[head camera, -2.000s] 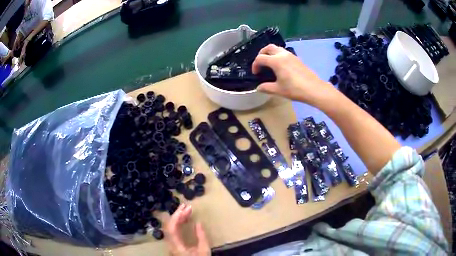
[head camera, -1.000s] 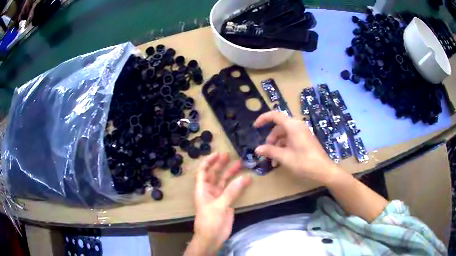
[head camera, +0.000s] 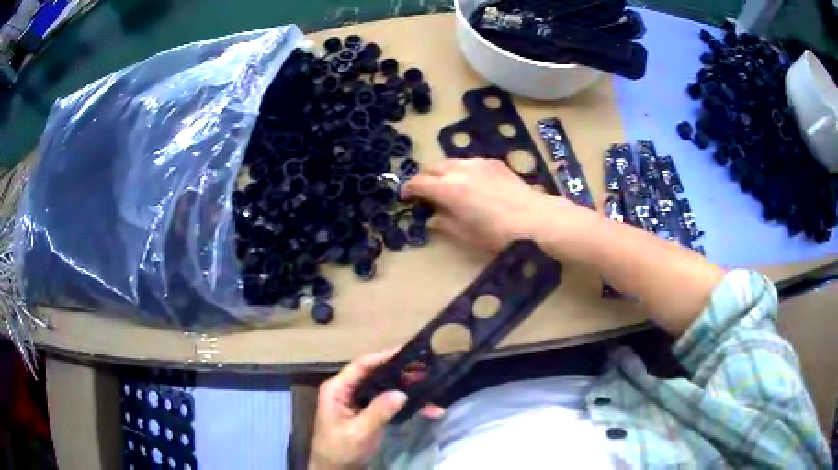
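Observation:
My left hand (head camera: 354, 413) holds a black front panel (head camera: 469, 323) with round holes by its lower end, tilted up to the right over the bench's near edge. My right hand (head camera: 469, 197) reaches to the right side of the heap of black button caps (head camera: 317, 174); its fingertips are at the caps, and whether they grip one cannot be told. Another front panel (head camera: 501, 128) lies on the cardboard, partly behind my right hand. Circuit boards (head camera: 651, 193) lie fanned out to the right, partly covered by my right forearm.
A clear plastic bag (head camera: 138, 184) lies at left, open toward the caps. A white bowl (head camera: 528, 75) with assembled panels stands at the back. At right, black caps (head camera: 753, 128) are heaped on a blue sheet (head camera: 657, 92), with a second white bowl (head camera: 816, 106) on them. Perforated panels (head camera: 158, 422) show below the bench.
My left hand has taken hold of one panel and lifted it off the cardboard toward me. My right hand went from the bowl to the panels, then left to the caps. The view has shifted.

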